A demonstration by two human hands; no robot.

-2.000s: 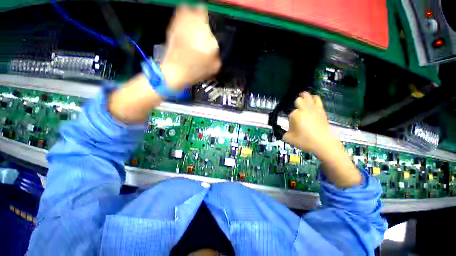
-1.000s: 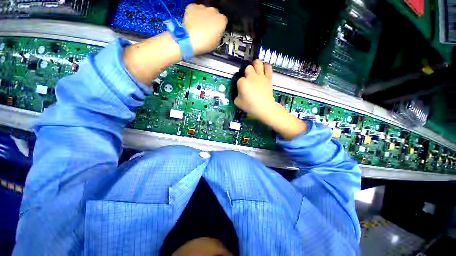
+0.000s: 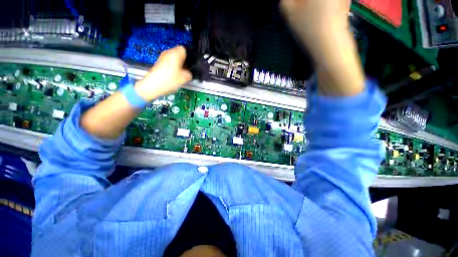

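Observation:
A long row of green circuit boards (image 3: 216, 118) runs across the view. My left hand (image 3: 168, 73), with a light blue wrist strap (image 3: 133, 95), is over the back rail at the front edge of the bin of blue parts (image 3: 158, 42). Its fingers are bent together; I cannot tell if they hold a part. My right hand (image 3: 319, 15) is reached far forward at the top edge, blurred and partly cut off; its fingertips do not show clearly. Pale grey-white parts (image 3: 226, 68) lie in a black bin between the hands. Shiny pins (image 3: 278, 80) stand to their right.
Pale rails (image 3: 211, 163) edge the boards front and back. Clear shiny tubes (image 3: 409, 118) lie at the right behind the rail. A red surface with a green edge (image 3: 384, 10) and a grey panel with a red light (image 3: 442, 25) are at top right.
My left hand has moved left and down, from near the pale parts to the blue bin. My right hand has left the boards' back edge and moved forward and right, to the top edge.

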